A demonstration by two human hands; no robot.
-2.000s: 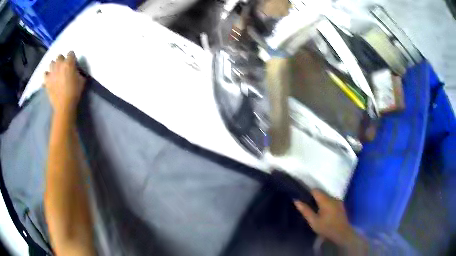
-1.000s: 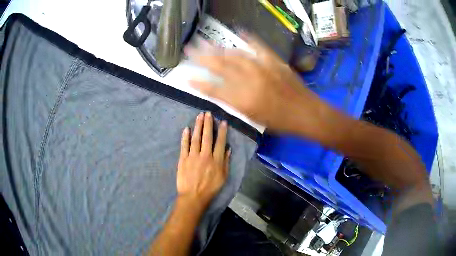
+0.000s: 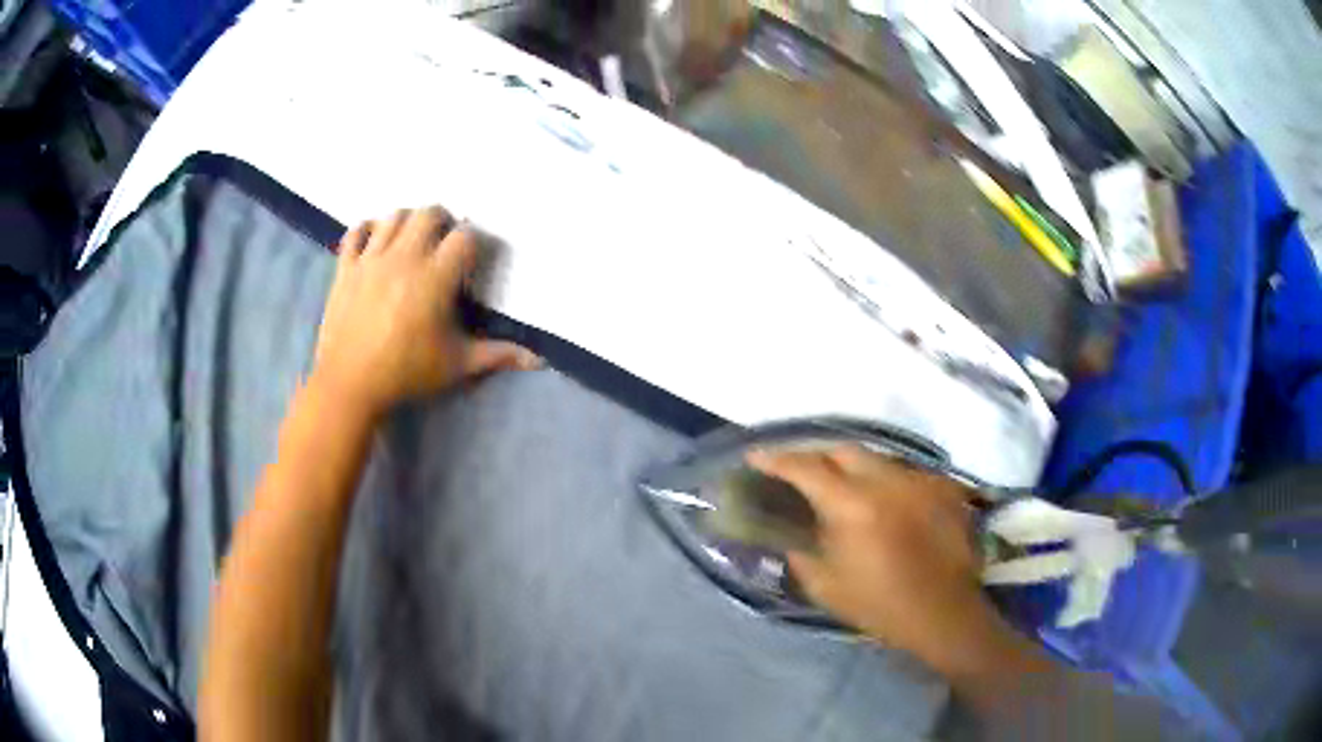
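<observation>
The garment (image 3: 508, 507) lies grey side up over the white pressing table, its dark hem band (image 3: 624, 386) running diagonally along the upper edge. My left hand (image 3: 399, 305) rests on the hem at the upper middle, fingers over the dark band; whether it pinches the cloth is unclear. My right hand (image 3: 884, 544) is closed on the handle of the steam iron (image 3: 711, 544). The iron lies on the grey cloth beside the hem at the right, its pointed tip facing left. My hand hides part of the iron.
The white table (image 3: 580, 189) curves beyond the hem. Behind it is a brown iron rest (image 3: 855, 160) with a yellow-green pen (image 3: 1019, 218) and a small box (image 3: 1138, 225). A blue crate (image 3: 1174, 348) stands at the right; more blue shows top left.
My right hand has taken hold of the iron, which has moved from the white table onto the cloth. My left hand lies farther left on the hem. The view has shifted.
</observation>
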